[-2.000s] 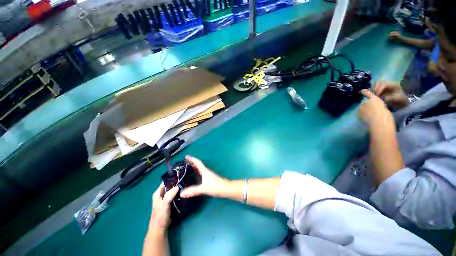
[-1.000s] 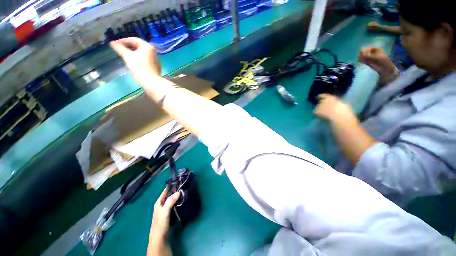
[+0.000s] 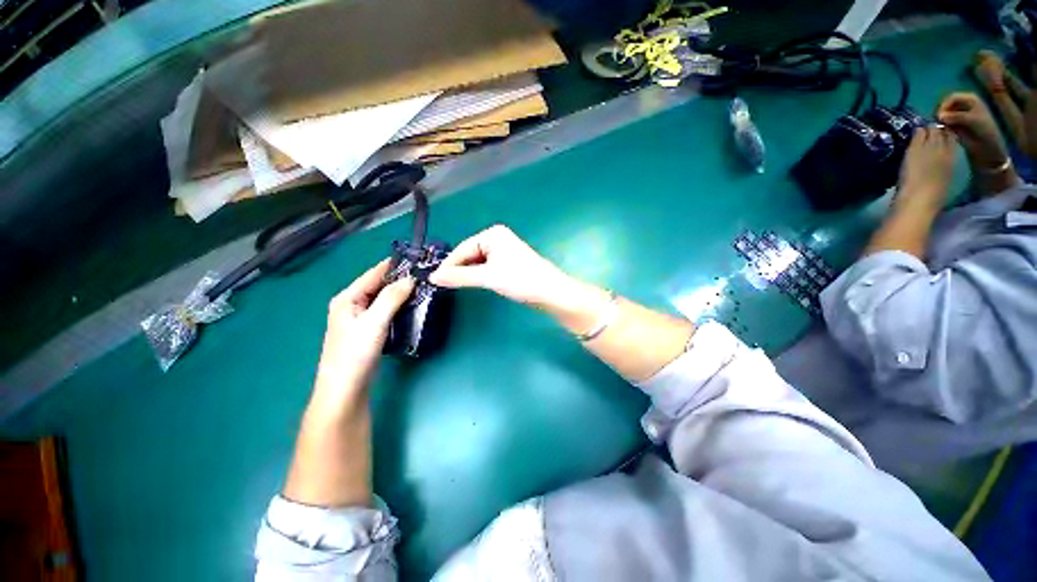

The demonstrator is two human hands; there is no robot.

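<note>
A black housing (image 3: 419,325) with thin pale wires over its open face stands on the green mat in front of me. My left hand (image 3: 362,313) grips its left side near the top. My right hand (image 3: 491,268) is at its upper right, fingertips pinched together close to the wires; whether they hold anything is too small to tell. A thick black cord (image 3: 330,216) rises from the housing and lies bundled behind it with a yellow tie. Its end is in a clear crinkled bag (image 3: 185,319) at the left.
Cardboard sheets (image 3: 387,57) and white sheets lie behind the cord. Yellow ties (image 3: 662,43) and a small bagged part (image 3: 746,134) are farther right. A neighbouring worker's hands touch black housings (image 3: 851,159). Small dark parts (image 3: 785,264) lie before that worker. An orange-brown box (image 3: 51,512) is lower left.
My right hand reached out over the bench back and has come back to the housing. My left hand still holds the housing. The view has tilted down, showing small dark parts and the box.
</note>
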